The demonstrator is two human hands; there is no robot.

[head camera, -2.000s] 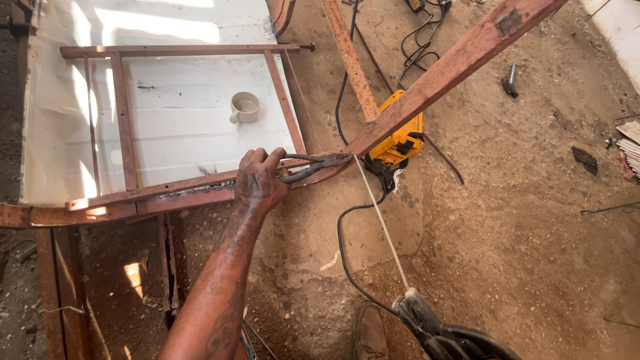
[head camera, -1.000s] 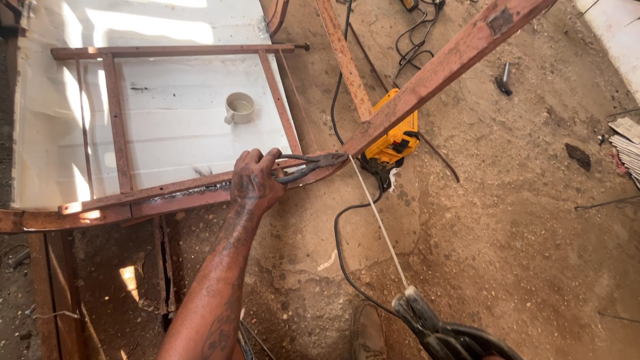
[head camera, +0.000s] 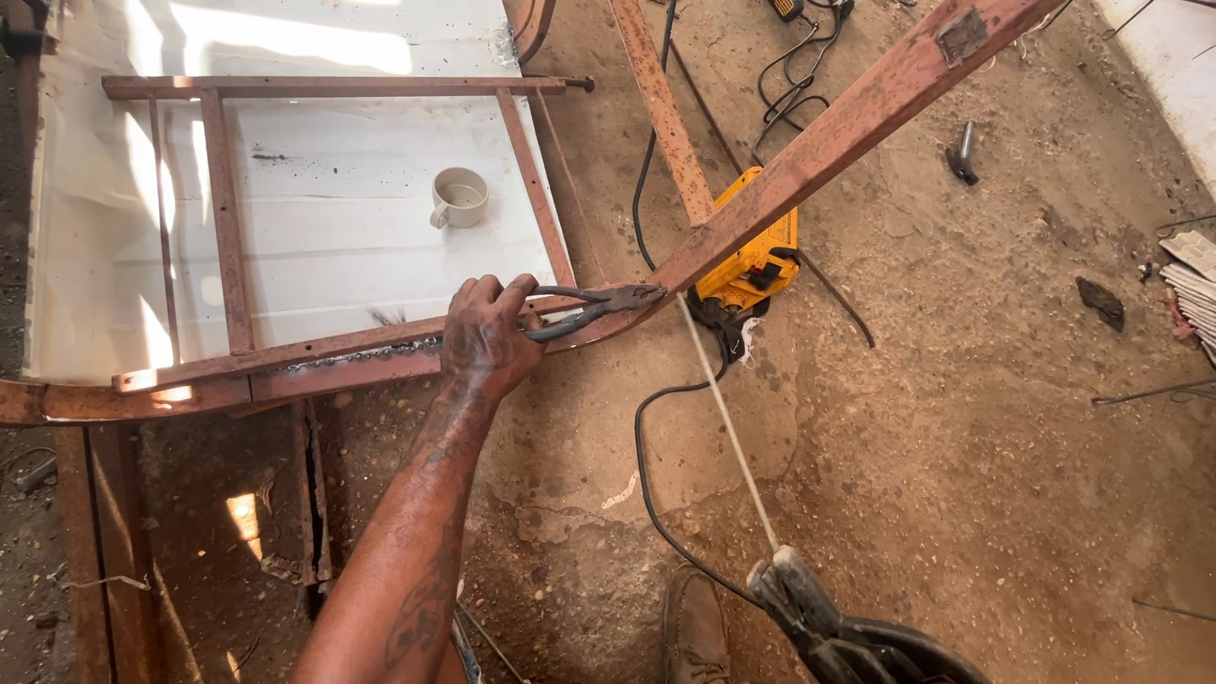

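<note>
My left hand point(head camera: 489, 332) grips the handles of metal pliers point(head camera: 598, 309). Their jaws meet the reddish steel frame point(head camera: 807, 171) where a long bar joins a curved piece. At the bottom right, what looks like my right hand in a black glove point(head camera: 893, 651) is closed around a welding electrode holder point(head camera: 793, 589), partly cut off by the view's edge. From the holder a thin welding electrode point(head camera: 727, 418) runs up to the same joint, its tip just right of the plier jaws. A rough weld bead point(head camera: 370, 353) lies along the lower frame bars.
A cup point(head camera: 460, 198) stands on the white metal sheet point(head camera: 332, 199) behind a rusty bar frame. Under the long bar sits a yellow power tool point(head camera: 755, 252), with a black cable point(head camera: 646, 456) on the ground. A shoe point(head camera: 695, 627) shows below; a dark metal piece point(head camera: 962, 157) lies upper right.
</note>
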